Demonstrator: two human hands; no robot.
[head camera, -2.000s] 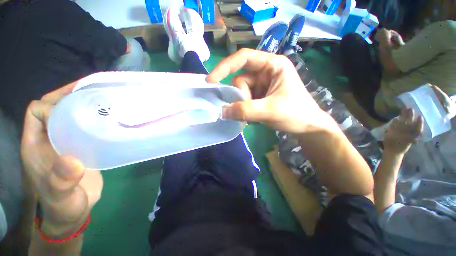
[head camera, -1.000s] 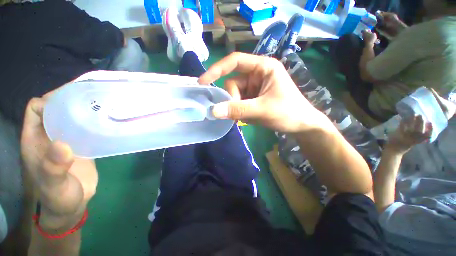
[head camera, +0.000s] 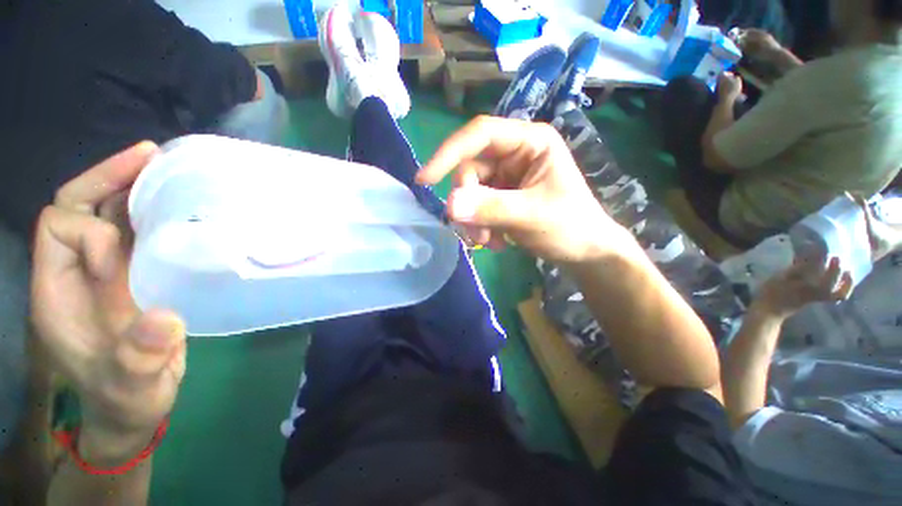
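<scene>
A frosted, translucent oval tank (head camera: 297, 301) is held tilted above the lap, its moulded raised shape showing inside. A brighter white area runs along its upper side; I cannot tell if this is a separate white housing. My left hand (head camera: 109, 287), with a red wrist cord, grips the tank's left end, thumb on the near edge and fingers behind. My right hand (head camera: 504, 188) is at the tank's right end with thumb and index finger apart; nothing is visible between them, and any contact with the rim is unclear.
Blue-and-white boxes (head camera: 509, 22) stand on a white-topped table on wooden pallets ahead. A person in black (head camera: 109, 89) sits close on the left. On the right, another person's hand (head camera: 806, 287) holds a translucent part. Cardboard (head camera: 564, 380) lies on the green floor (head camera: 232, 425).
The tank has tilted, its far wall now showing more and its right end lower. My right thumb has come off the inside of the tank's right end, and the fingers are just beside it.
</scene>
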